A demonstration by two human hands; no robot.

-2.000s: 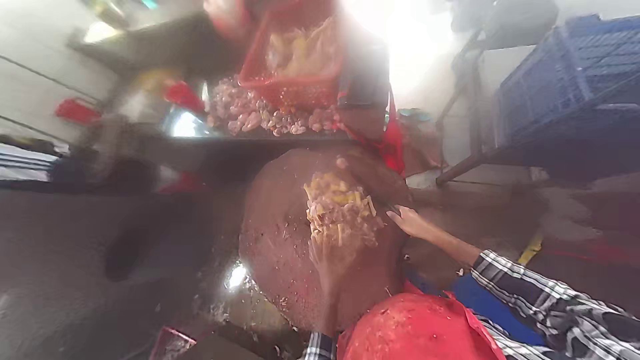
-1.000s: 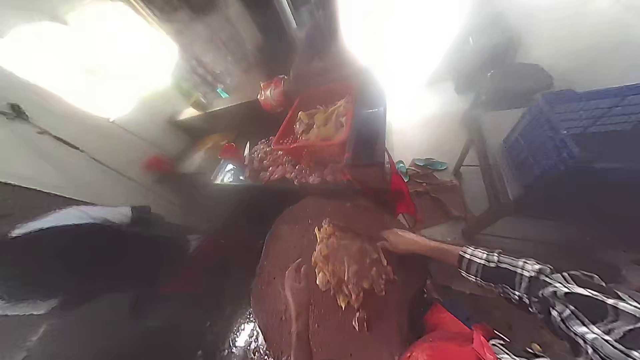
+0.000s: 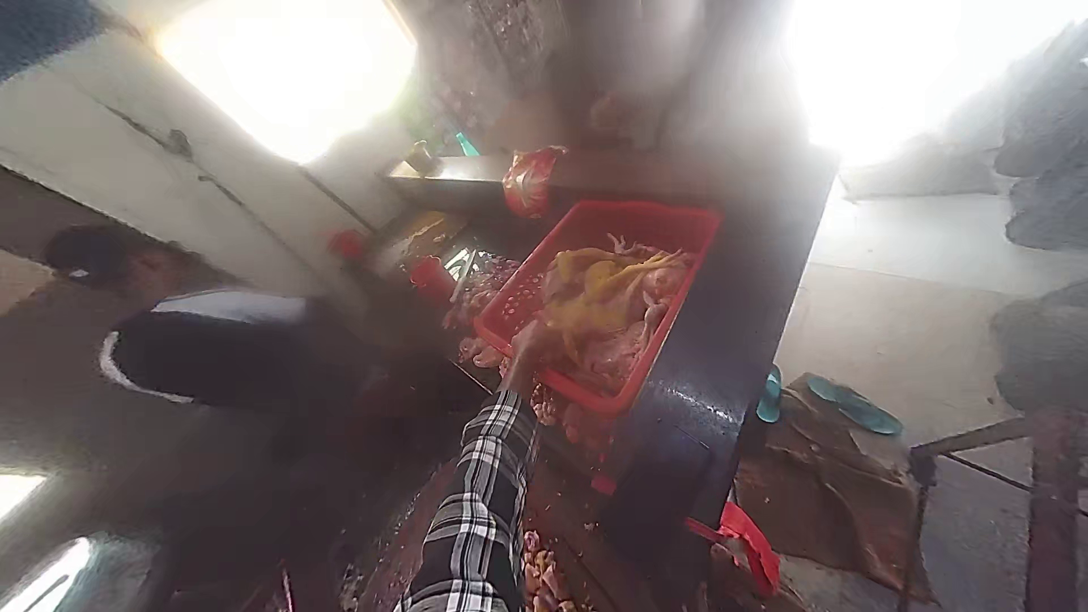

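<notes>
My left hand (image 3: pixel 530 347), in a plaid sleeve, reaches over the near left rim of a red plastic basket (image 3: pixel 616 401) on the dark table. Whole plucked chickens (image 3: pixel 599 297) with yellowish skin and feet lie in the basket. The hand touches or is close against the nearest chicken; its fingers are blurred, so a grip cannot be told. Chopped meat pieces (image 3: pixel 544 574) show low in the view, beside the sleeve. My right hand is out of view.
Cut meat (image 3: pixel 480 351) lies left of the basket beside a red cup-like container (image 3: pixel 432 279). Behind stands a red packet (image 3: pixel 531 183). Another person (image 3: pixel 229 340) is at the left. Teal slippers (image 3: pixel 854 405) and a metal stand (image 3: pixel 922 476) are at the right.
My left hand has moved from the round brown block to the red basket. My right hand, beside the chopped meat earlier, has left the view. The view has swung toward the table.
</notes>
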